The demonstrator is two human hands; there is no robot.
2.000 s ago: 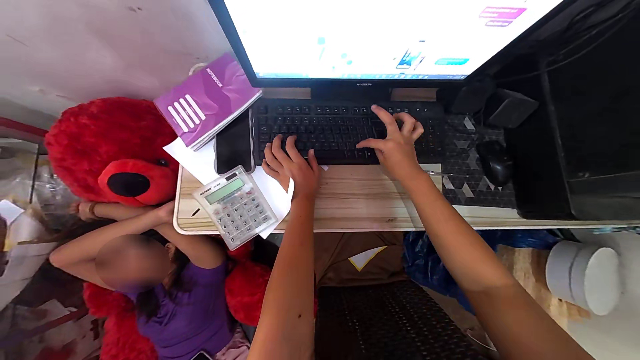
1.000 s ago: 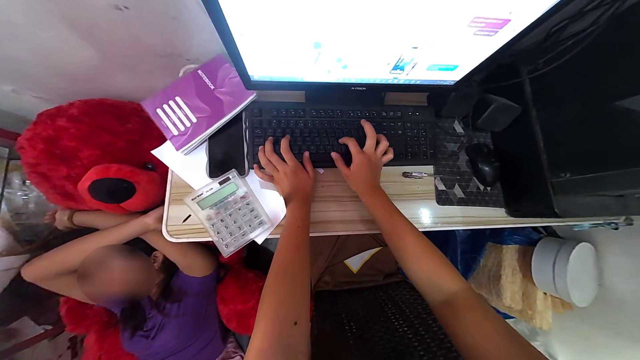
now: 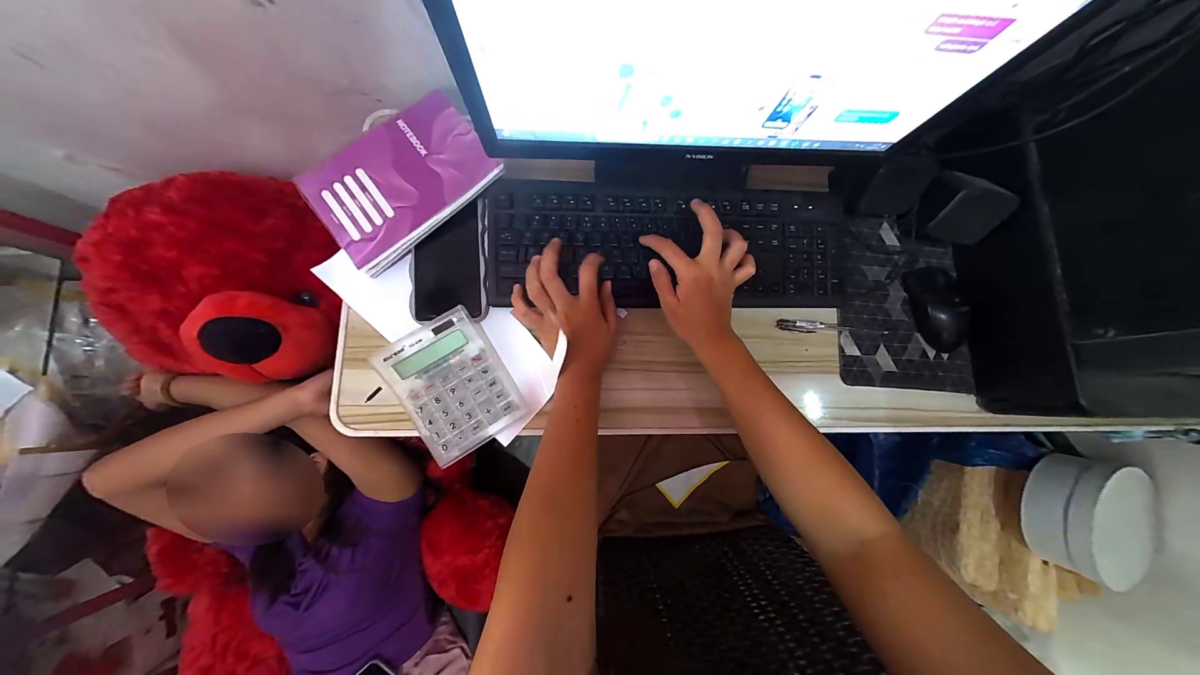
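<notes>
In the head view a black computer keyboard [image 3: 787,248] lies on the wood-grain desk below a lit monitor [image 3: 656,75]. My left hand [image 3: 572,305] rests on its left part, fingers curved and spread on the keys, the wrist over the desk edge beside white paper [image 3: 511,347]. My right hand [image 3: 703,281] is over the middle and right keys, fingers bent and apart, one reaching to the upper row. Neither hand grips anything. Left of the keyboard are a dark smartphone [image 3: 450,267], a purple notebook [image 3: 403,183] and a clear-cased calculator [image 3: 450,386].
A pen [image 3: 808,325] lies right of my hands, near a black mouse [image 3: 936,309] on a patterned mouse pad [image 3: 881,361]. A black speaker [image 3: 970,206] stands behind. Left of the desk, a person in purple [image 3: 337,572] leans against a large red teddy bear [image 3: 211,253].
My right hand has moved left along the keyboard since the earliest frame, closer to my left hand. Its fingers have changed position on the keys. My left hand stays on the left part.
</notes>
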